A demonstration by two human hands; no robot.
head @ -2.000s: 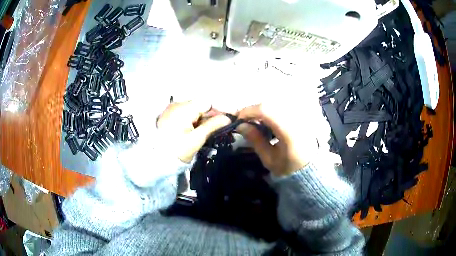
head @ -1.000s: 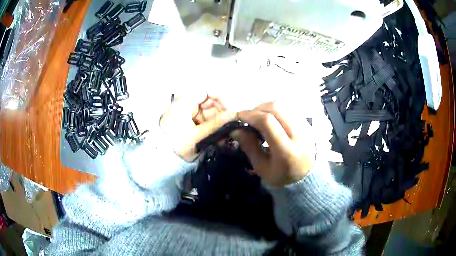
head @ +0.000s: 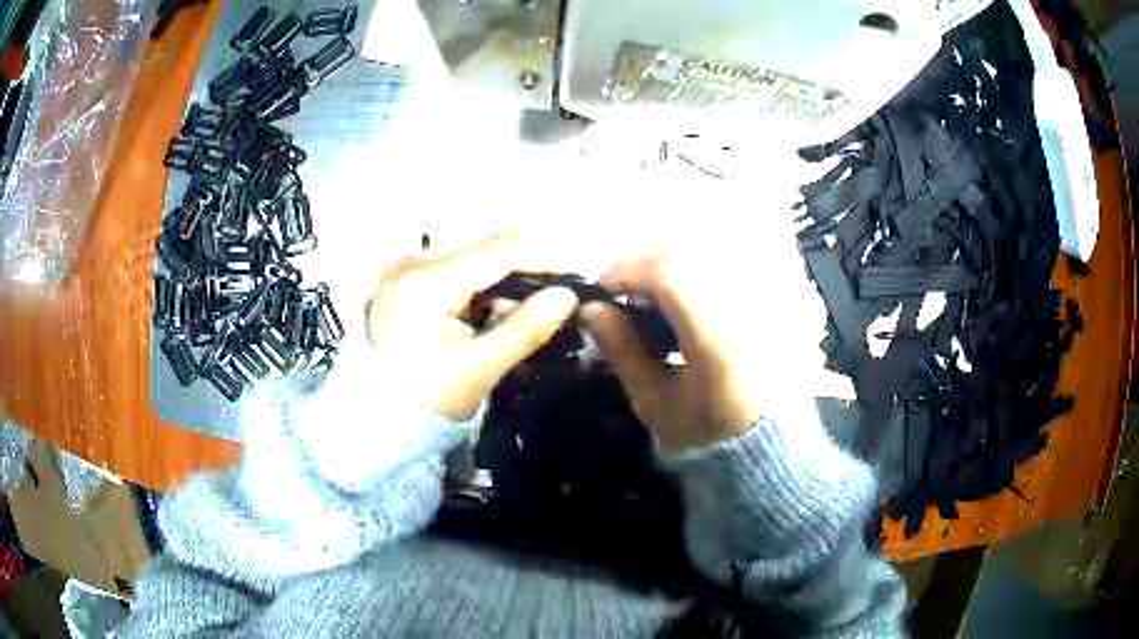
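Observation:
My left hand (head: 456, 327) and my right hand (head: 668, 356) are close together over the front of the bright plate. Both grip a black webbing strap (head: 547, 290) between thumbs and fingers. Something dark, possibly a buckle, is on the strap, but the fingers and glare hide its shape. A dark heap of straps (head: 581, 449) lies just below my hands, at the front edge and lap. Loose black slide buckles (head: 237, 268) are piled at the left. Loose webbing strap pieces (head: 931, 275) lie in a tangled heap at the right.
The cream-white sewing machine head (head: 737, 63) with a CAUTION label is at the top. A crinkled clear plastic bag (head: 63, 150) lies at the left table edge. A long white bar (head: 1065, 162) is at the far right. A cardboard box (head: 78, 512) is at the lower left.
My left hand's fingers have closed back around the strap, which lies flatter between both hands. My right hand has shifted slightly left. The piles look the same.

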